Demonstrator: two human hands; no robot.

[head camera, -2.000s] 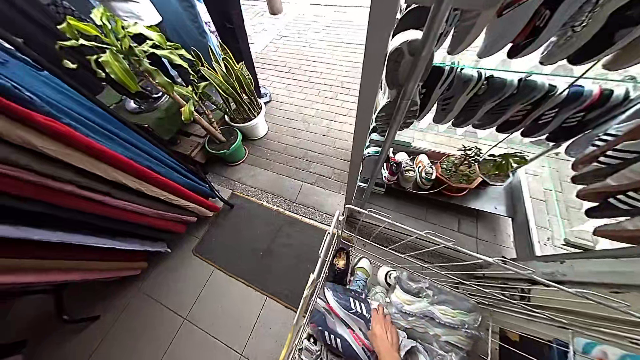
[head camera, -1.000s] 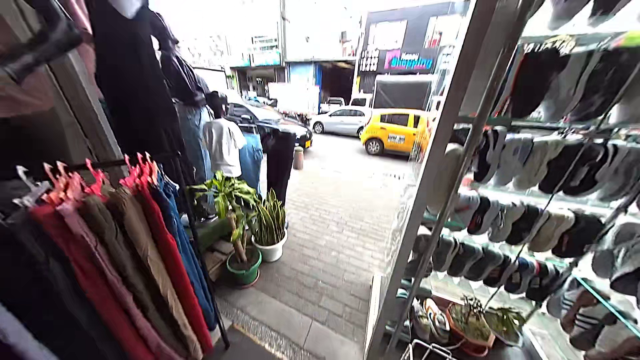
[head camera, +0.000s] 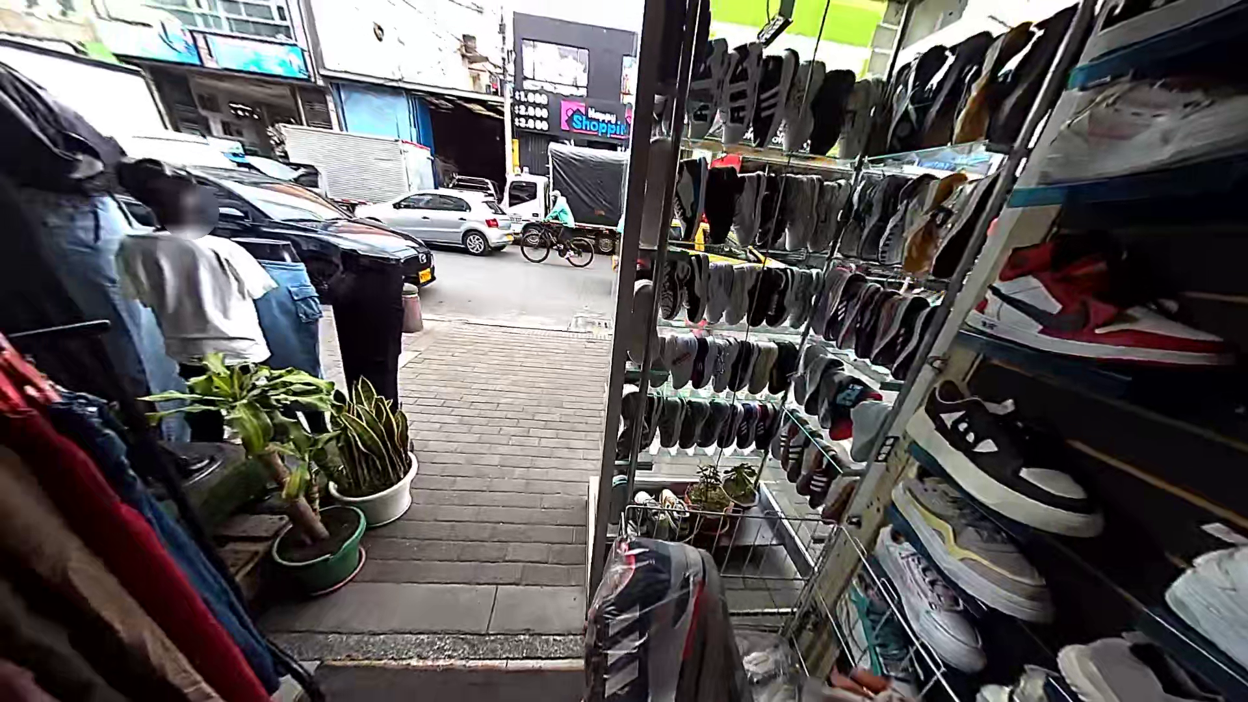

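A dark sneaker with pale stripes, wrapped in clear plastic, rises from the bottom edge at the centre, in front of the wire basket. What supports it is below the view. A small reddish-brown shape shows at the bottom edge right of the sneaker; it may be fingers of my right hand, but too little is visible to tell. My left hand is not in view. More plastic wrapping lies low beside the sneaker, partly cut off by the edge.
Shelves with sneakers rise close on the right, beside a glass case of shoes. A rack of hanging trousers stands left, near a green pot and a white pot. Beyond the brick walkway, a cyclist and vehicles occupy the street.
The view has swung up from the basket, then right towards the shelves. A hand touched the bagged shoes two seconds ago; now a wrapped dark sneaker stands high in the foreground.
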